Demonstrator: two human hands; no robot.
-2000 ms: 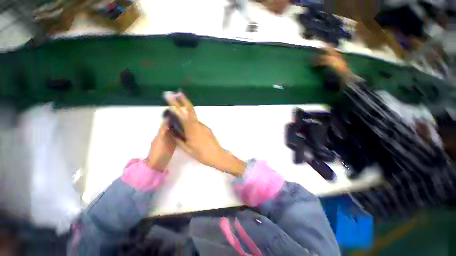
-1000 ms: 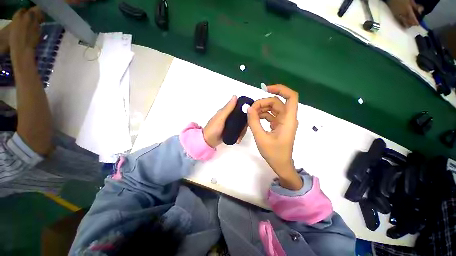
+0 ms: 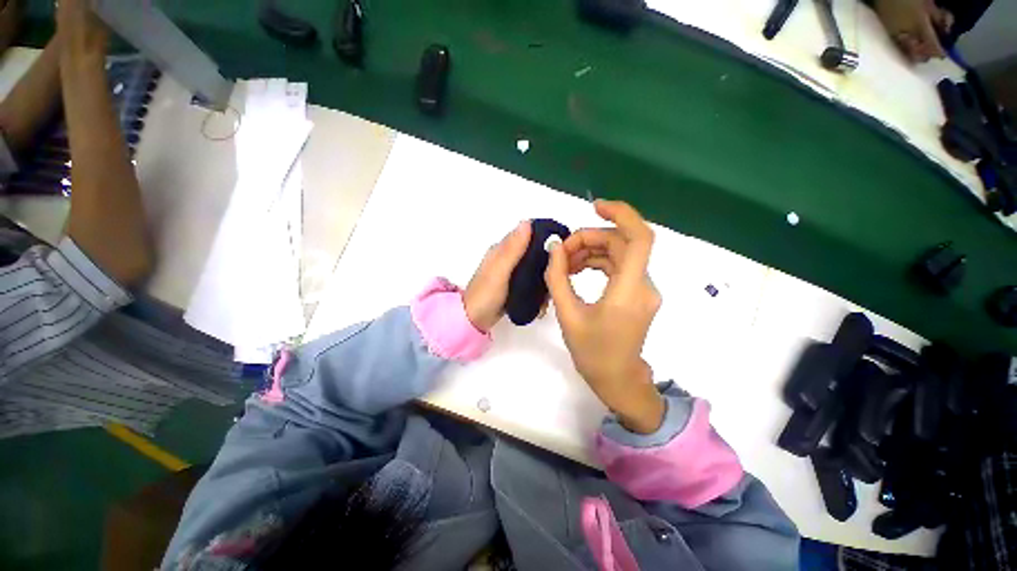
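My left hand (image 3: pixel 495 279) holds a black oblong device unit (image 3: pixel 528 292) upright above the white worktop. My right hand (image 3: pixel 608 296) has its thumb and a fingertip at a white round dot (image 3: pixel 553 242) at the unit's upper end. I cannot tell whether the dot is stuck to the unit or only held there. A tiny thin piece (image 3: pixel 591 197) shows at the raised index finger of my right hand.
A green belt (image 3: pixel 658 145) crosses behind, with black units and small white dots on it. A heap of black units (image 3: pixel 881 413) lies at the worktop's right end. White paper strips (image 3: pixel 251 223) lie at left, beside a co-worker's arm (image 3: pixel 103 167). A hammer (image 3: pixel 836 50) lies across the belt.
Since one second ago, my hands stay almost in place, with my right fingers closer over the white dot. Earlier, my hands were close together around the unit. The belt's units shift slightly left in view.
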